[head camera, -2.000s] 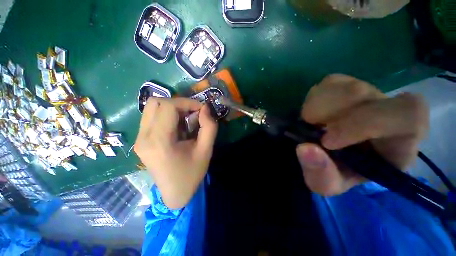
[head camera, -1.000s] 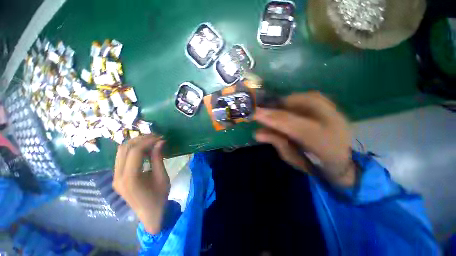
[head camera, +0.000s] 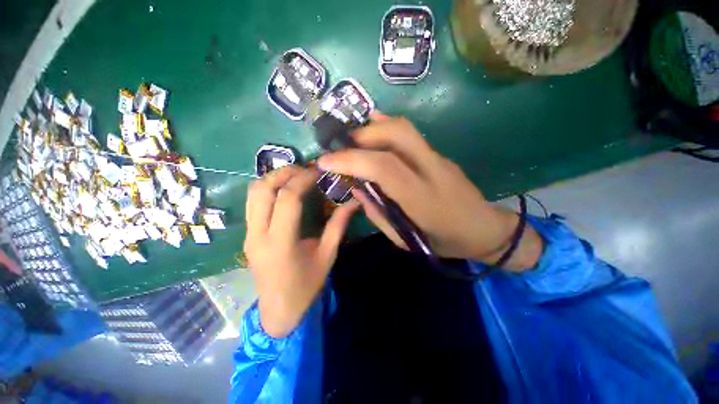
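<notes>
A small dark watch case (head camera: 337, 186) with a silver rim is between the fingertips of both hands, over a mostly hidden orange fixture. My left hand (head camera: 282, 241) has its thumb and fingers at the case's left and near edges; its exact grip is hidden. A thin solder wire (head camera: 225, 170) runs from the left to these fingers. My right hand (head camera: 422, 185) holds a black soldering iron (head camera: 334, 132), blurred, with its metal end pointing away over the other cases. Its fingertips are also at the case. The iron's cable loops beneath the hand.
More watch cases (head camera: 407, 46) lie beyond and left of the hands. A pile of batteries (head camera: 130, 181) covers the left. A tan tub (head camera: 504, 49) with silvery wool and a green-white labelled reel (head camera: 684, 59) stand far right. Gridded trays (head camera: 165, 322) lie below the bench edge.
My left hand has moved right, back to the case. My right hand has moved left, and the iron now points away from me. The bench view has shifted slightly left.
</notes>
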